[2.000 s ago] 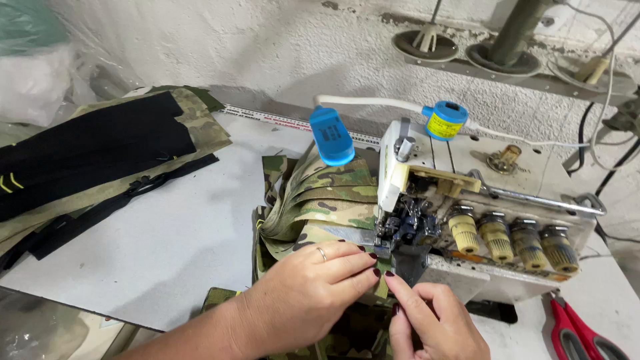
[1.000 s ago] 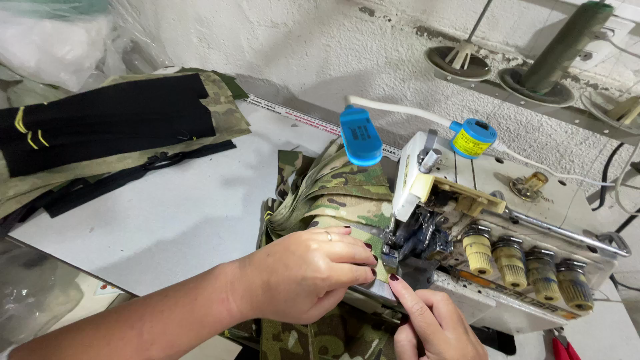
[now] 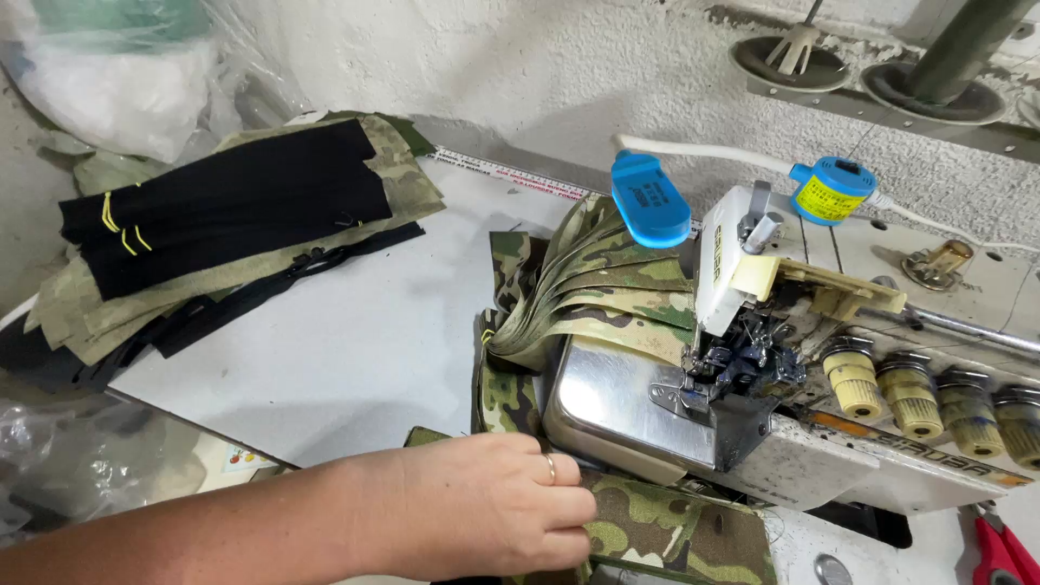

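My left hand [image 3: 496, 508], with a ring on one finger, reaches in from the lower left over camouflage fabric pieces [image 3: 678, 528] below the machine bed. Its fingers are curled; what lies under them is hidden. My right hand is out of the picture. A Siruba overlock sewing machine [image 3: 715, 268] stands at the right, its metal bed [image 3: 609, 398] bare in front of the presser foot. A fanned bundle of camouflage strips [image 3: 601, 292] lies behind the bed, reaching to the needle area, with yellow thread at its left end.
Black and camouflage cut pieces [image 3: 236, 207] are stacked at the left. A blue lamp [image 3: 650, 199] on a white cable hangs by the machine head. Red-handled scissors [image 3: 999, 544] lie at lower right. Thread stands [image 3: 788, 65] are above; plastic bags [image 3: 122, 89] sit at upper left.
My left hand has left the presser foot area and moved down toward the front fabric. My right hand, earlier beside the needle area, has gone out of view. The metal bed is now uncovered.
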